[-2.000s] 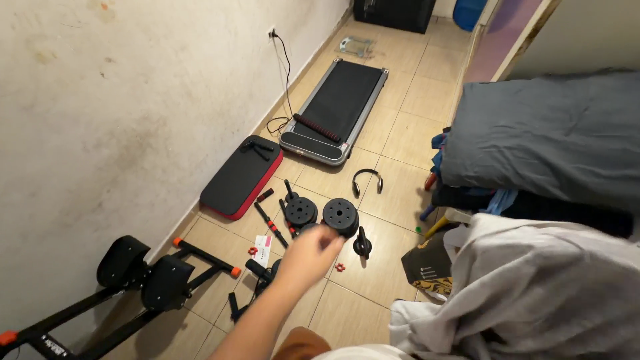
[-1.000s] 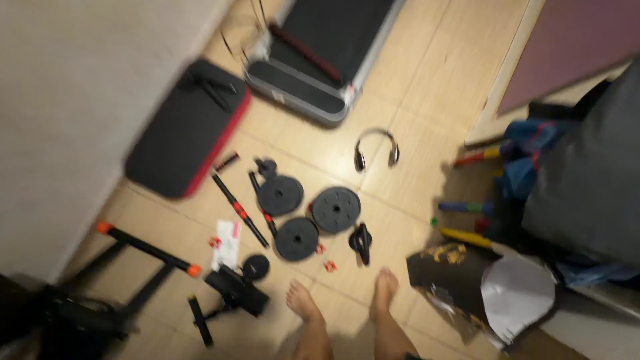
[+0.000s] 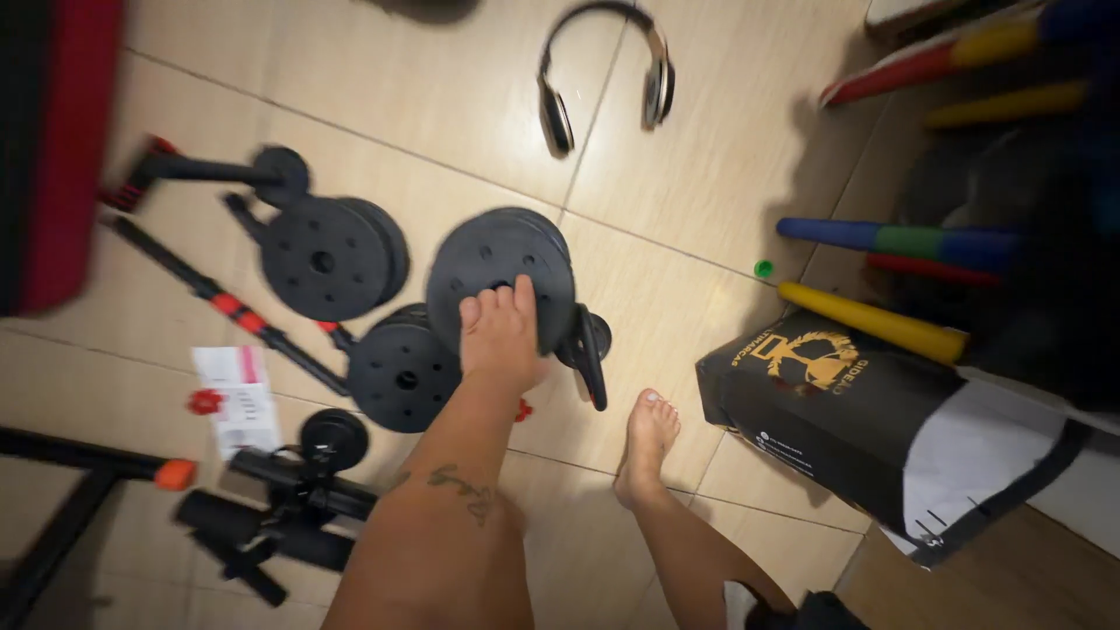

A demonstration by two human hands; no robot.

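Note:
My left hand (image 3: 500, 337) is over the face of a round black weight plate (image 3: 455, 262), its index finger extended by the centre hole and the others bent. I see nothing held; contact is unclear. That plate lies on another. Two more stacks of black plates lie to the left (image 3: 306, 254) and lower left (image 3: 394, 367). A black handle (image 3: 591, 359) with a round part touches or nearly touches the plates on the right. A black bar with red bands (image 3: 232, 306) and a black assembly with padded rollers (image 3: 271, 516) are on the left. My right hand is out of view.
Headphones (image 3: 652, 26) lie on the tiled floor beyond the plates. A printed paper (image 3: 249, 420) and a red knob (image 3: 206, 402) are at left, near a metal frame (image 3: 79, 451). My right foot (image 3: 652, 429) stands beside a black bag (image 3: 787, 420); coloured poles (image 3: 875, 319) stick out at right.
My left hand, absent from the view one second ago, is now over the right-hand plates. The view has moved much closer to the floor.

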